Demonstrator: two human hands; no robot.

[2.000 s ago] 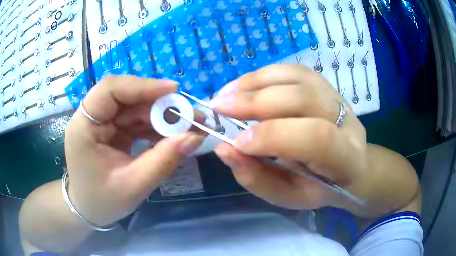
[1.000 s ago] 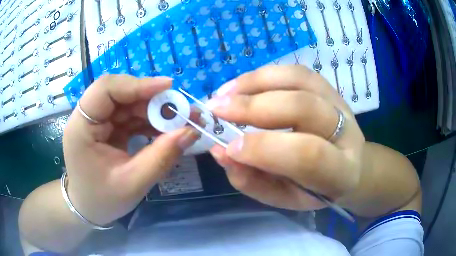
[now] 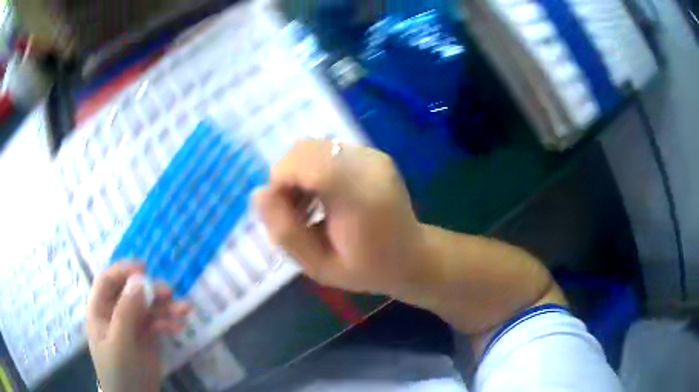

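The frame is blurred. My left hand point(image 3: 134, 325) is at the lower left, over the edge of the foam board, with a small white piece point(image 3: 148, 291) between its fingertips; it looks like the white ring holder. My right hand point(image 3: 349, 218) is raised near the middle, fingers curled inward. A small pale glint shows inside its curl, and I cannot tell what it is. The tweezers cannot be made out. Blue patterned film point(image 3: 191, 207) lies diagonally over rows of parts on the white foam board point(image 3: 295, 111), between and behind my hands.
Stacked trays point(image 3: 567, 61) with a blue strip stand at the upper right. Crumpled blue glossy packaging point(image 3: 418, 46) lies left of them. A dark object point(image 3: 57, 107) and red edges show at the upper left. A yellow thing point(image 3: 6, 379) is at the lower left corner.
The view has swung right and tilted. My hands have moved apart, the left to the lower left with the white piece. My right fingers have curled, and the tweezers no longer show clearly.
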